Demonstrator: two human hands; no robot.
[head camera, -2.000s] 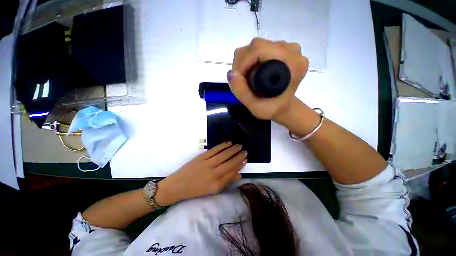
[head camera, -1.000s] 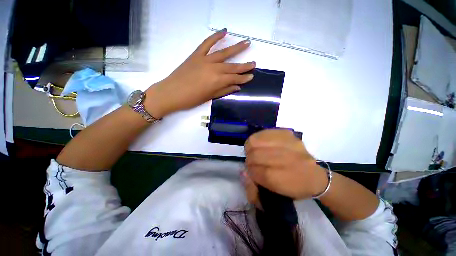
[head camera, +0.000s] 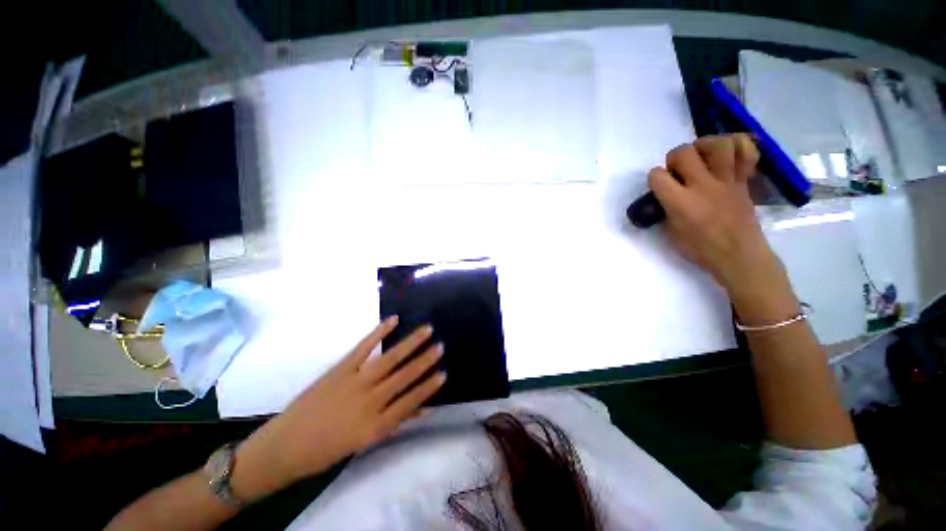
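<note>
A black LCD screen (head camera: 469, 327) lies flat on the white work sheet (head camera: 602, 301) near the front edge. My left hand (head camera: 368, 399) rests on its lower left part with fingers spread, holding nothing up. My right hand (head camera: 716, 202) grips the black handle of the dust-removal roller, whose blue cylinder (head camera: 762, 145) is at the right by the stacked units. The white tray (head camera: 529, 130) lies farther back, with a green circuit strip (head camera: 441, 49), a round dark speaker (head camera: 421, 76) and thin wires at its top.
At left a clear plastic holder (head camera: 254, 187) holds black screens (head camera: 194, 171). A light blue face mask (head camera: 202, 337) lies over gold-handled scissors (head camera: 143, 347). White units (head camera: 814, 254) are stacked at right. A green bench edge (head camera: 633, 375) runs along the front.
My right hand has lifted the roller off the screen and moved it to the back right. My left hand has shifted to the screen's lower left. The view has shifted, showing more of the tray.
</note>
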